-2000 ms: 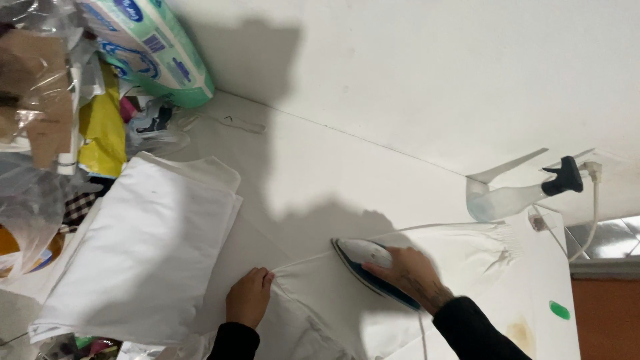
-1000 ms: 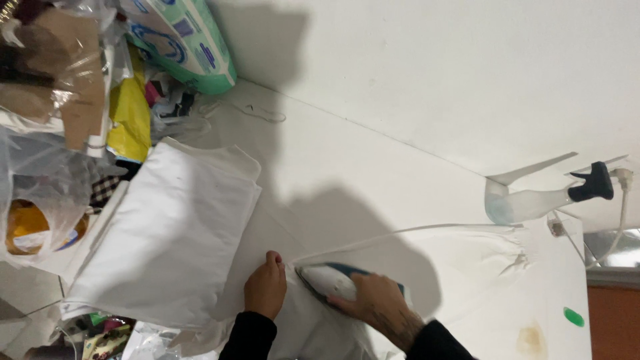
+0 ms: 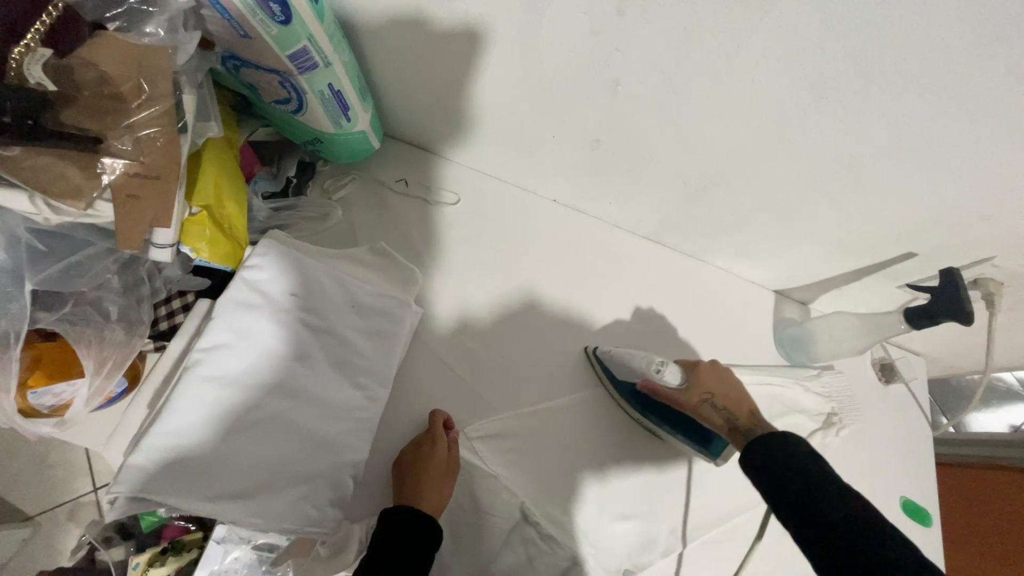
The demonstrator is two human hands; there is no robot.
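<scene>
My right hand (image 3: 708, 400) grips the handle of a white and dark blue clothes iron (image 3: 656, 400), whose tip points up and left over white fabric (image 3: 544, 448) spread on the white table. The fabric has gathered, frilled edges at its far right. My left hand (image 3: 428, 464) is at the left corner of this fabric, with thumb and fingers drawn together; whether cloth is between them cannot be told. Left of that hand lies a stack of folded white cloth (image 3: 272, 384). The iron's cord runs down beneath my right forearm.
A translucent spray bottle with a black trigger (image 3: 848, 332) is at the right by the wall, near a plug and cable (image 3: 992, 312). Plastic bags (image 3: 72, 280), a yellow bag (image 3: 220, 192) and a green-and-white plastic package (image 3: 304, 72) crowd the upper left. A green oval (image 3: 916, 512) marks the table's right side.
The iron, held by my right hand, has moved right and away from my left hand since one second ago, when its tip was close beside that hand.
</scene>
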